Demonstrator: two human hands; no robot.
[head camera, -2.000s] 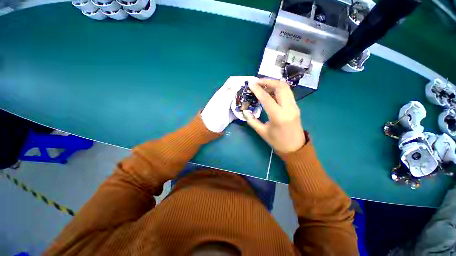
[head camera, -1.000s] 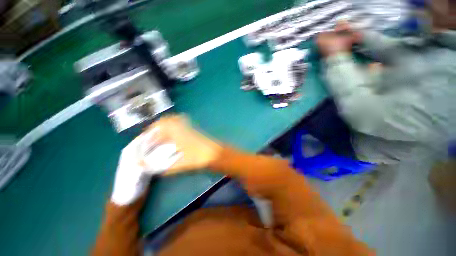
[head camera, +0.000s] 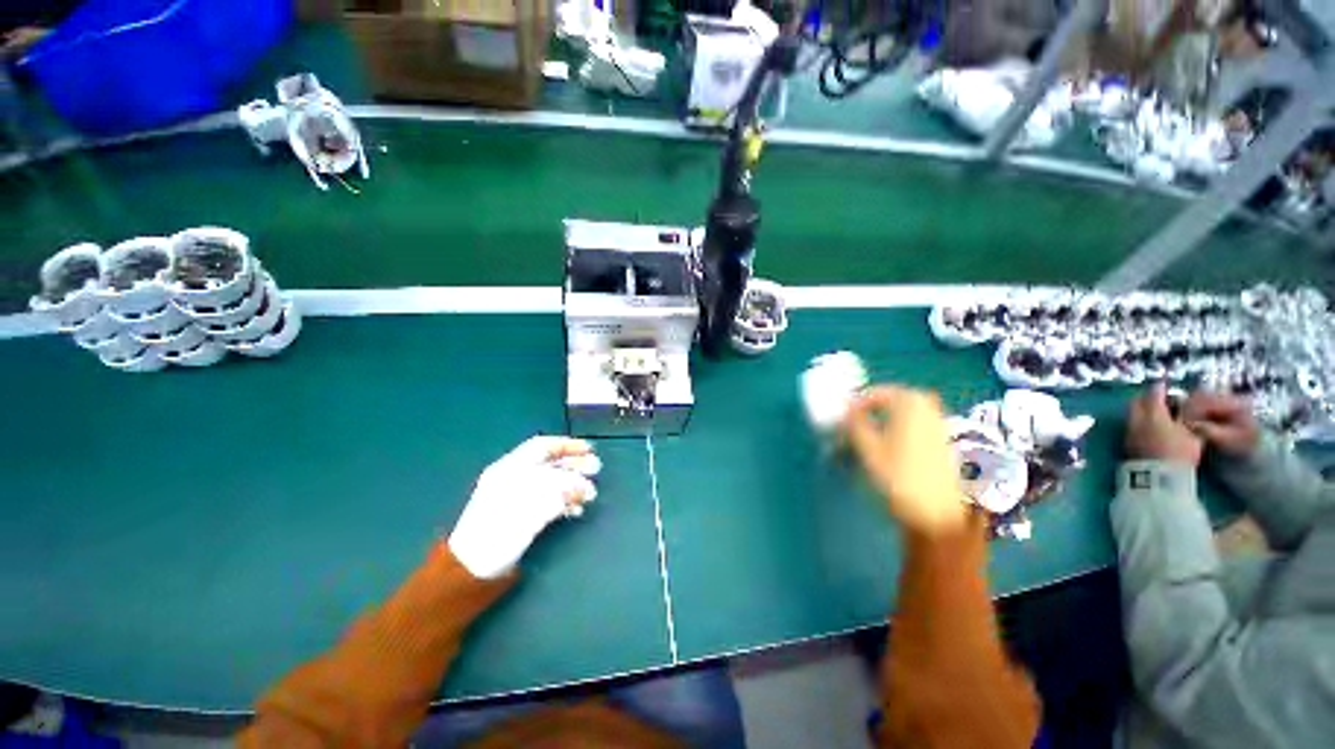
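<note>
My right hand (head camera: 911, 451), bare and slightly blurred, holds a white plastic housing (head camera: 833, 389) by its edge above the bench, right of the screw feeder. My left hand (head camera: 524, 505), in a white glove with bare fingertips, rests over the bench with bent fingers and shows no part in it. The silver screw feeder (head camera: 630, 332) stands ahead between the hands. The black electric screwdriver (head camera: 728, 271) hangs upright at its right side. A cluster of waiting housings (head camera: 996, 474) lies just right of my right hand.
Stacked housings (head camera: 191, 300) stand at the left. Two stacked housings (head camera: 756, 319) stand behind the screwdriver. Another housing (head camera: 325, 144) lies on the belt. Long housing rows (head camera: 1127, 337) and a neighbour's hands (head camera: 1189, 424) are at the right. A pale metal edging (head camera: 439, 300) crosses behind.
The view has swung back and widened. My hands, together around a housing before, are now apart. My right hand has moved right with a housing, and my left hand is separate from it.
</note>
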